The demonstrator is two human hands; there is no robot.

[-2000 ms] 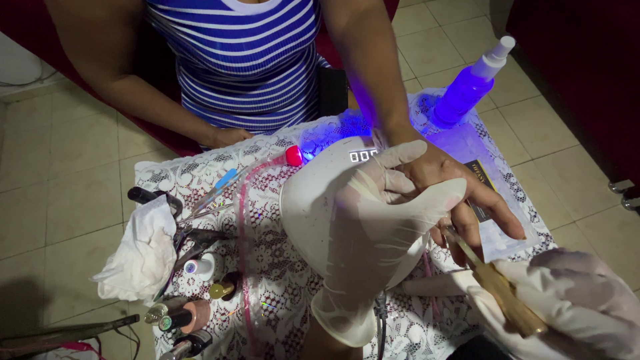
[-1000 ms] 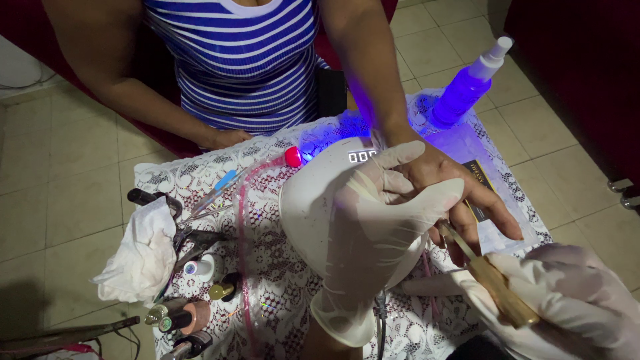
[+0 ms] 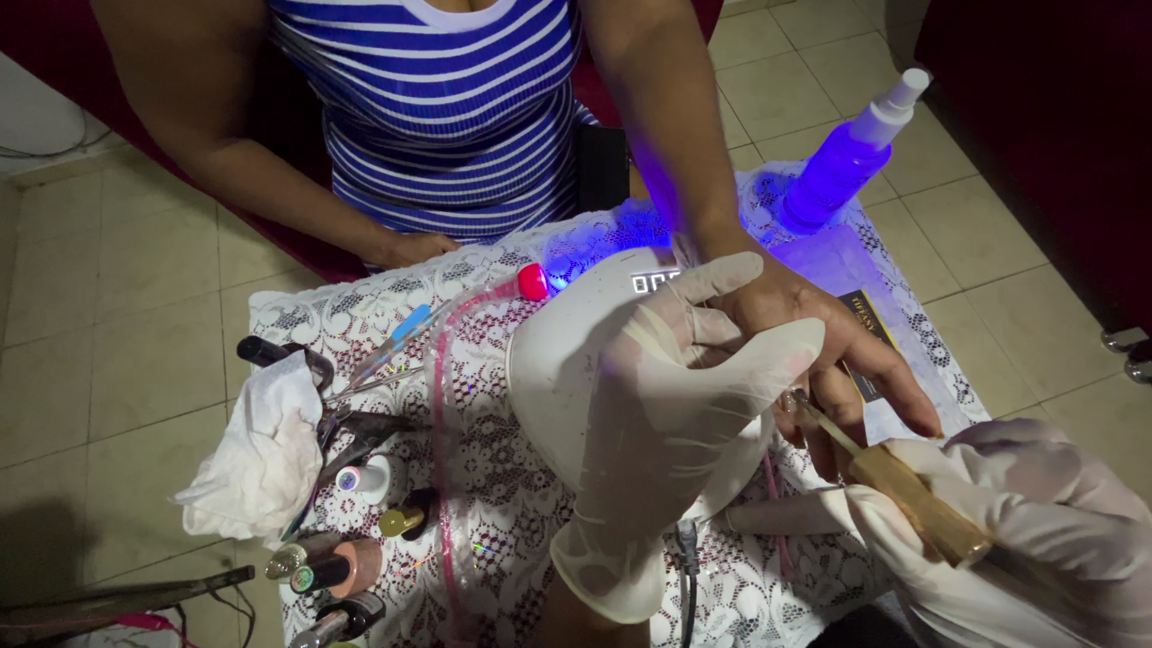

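My left hand, in a white glove, holds the fingers of another person's hand at the middle right. In my gloved right hand is the gold cap of a nail polish brush. The brush's tip touches or nearly touches a fingernail beside my left thumb; the exact contact is too small to tell. Under my left hand and partly hidden by it stands a white nail lamp with a lit digital display. The other person's forearm comes down from the top, past the lamp's right side.
A spray bottle lit blue stands at the table's back right, near a dark card. On the lace tablecloth lie a red-tipped light, a crumpled white cloth and several polish bottles. A black cable runs frontward.
My right hand has moved slightly with the brush, whose angle has shifted a little. My left hand keeps its hold on the other person's fingers.
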